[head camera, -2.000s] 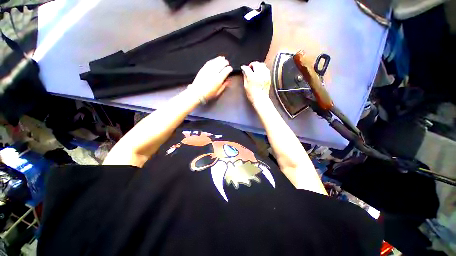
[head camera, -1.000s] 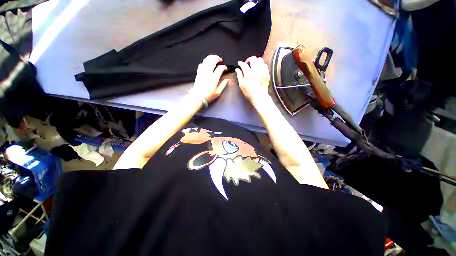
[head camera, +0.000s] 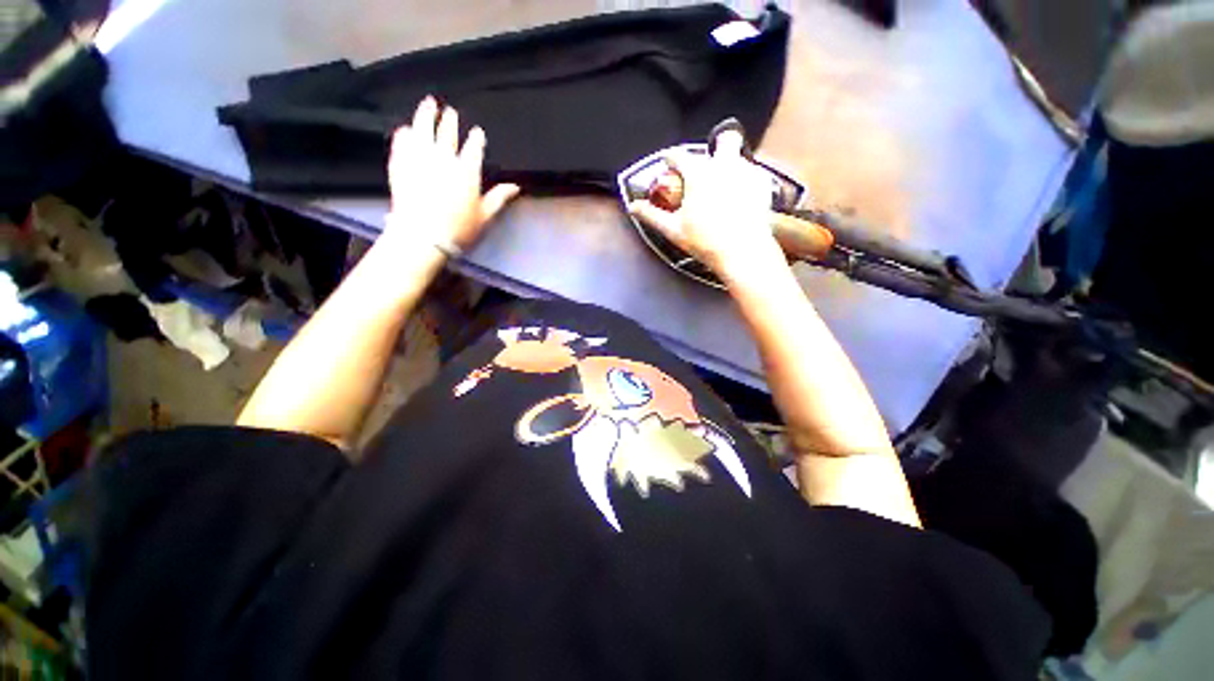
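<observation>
A black sleeve-like cloth piece (head camera: 573, 107) lies flat across the pale table, with a small white label (head camera: 734, 32) at its upper right end. My left hand (head camera: 442, 173) lies on its near edge, left of the middle, palm down with fingers spread. My right hand (head camera: 719, 206) is closed around the orange-brown handle (head camera: 803, 238) of the steam iron (head camera: 652, 177). The iron's pointed tip faces left, at the near right edge of the cloth. My hand hides most of the iron's top. Whether the soleplate touches the cloth cannot be told.
The pale pressing table (head camera: 879, 353) has brown stains. A dark steam hose (head camera: 932, 273) runs from the iron off to the right. Dark cloth hangs at the far left. Fabric scraps (head camera: 189, 330) and a blue crate or bag (head camera: 60, 353) lie on the floor at the left.
My right hand has left the cloth's edge and taken hold of the iron, which has turned and moved left to the cloth. My left hand has slid left and opened out flat.
</observation>
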